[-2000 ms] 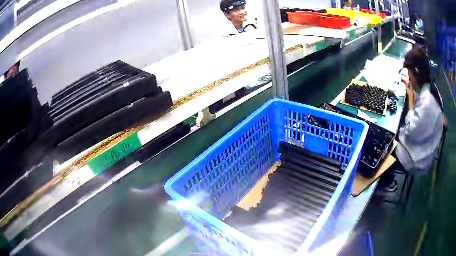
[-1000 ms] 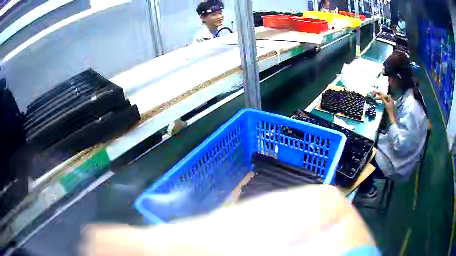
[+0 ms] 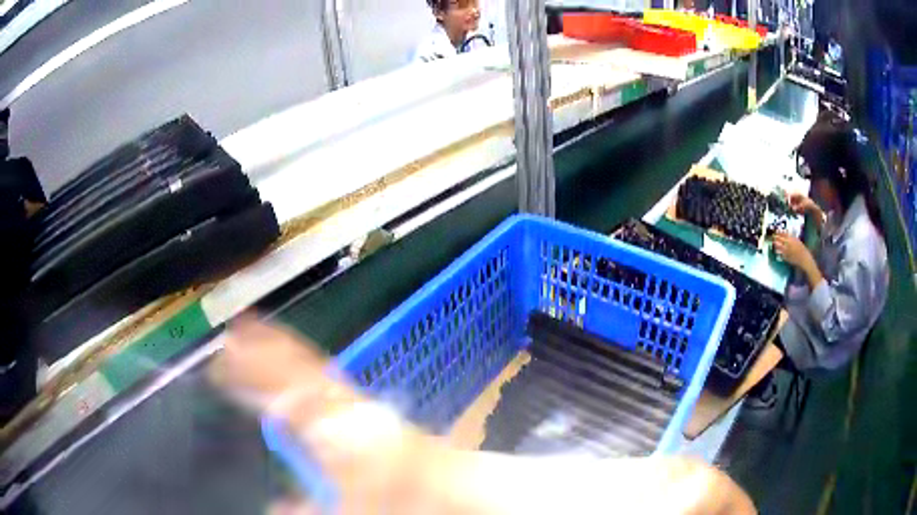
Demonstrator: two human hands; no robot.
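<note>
The blue perforated crate (image 3: 628, 264) stands in front of me. Black bars (image 3: 593, 387) lie side by side in a tight row inside it, with a tan cardboard liner (image 3: 490, 402) showing along their left side. My right hand (image 3: 277, 372) is blurred and overexposed at the crate's near left corner. Its forearm crosses the crate's near edge from the lower right and hides that edge. Whether the fingers hold anything cannot be told. My left hand is not in view.
Ribbed black trays (image 3: 151, 216) are stacked on the white upper shelf (image 3: 372, 166) at left. A metal post (image 3: 533, 121) rises behind the crate. Beyond the crate are a black parts tray (image 3: 739, 322) and a seated person (image 3: 845, 262). Another person is across the shelf.
My right arm, out of view two seconds ago, came across the crate's near side. Since one second ago it sits lower, and the crate's bars show more. The camera view has shifted slightly.
</note>
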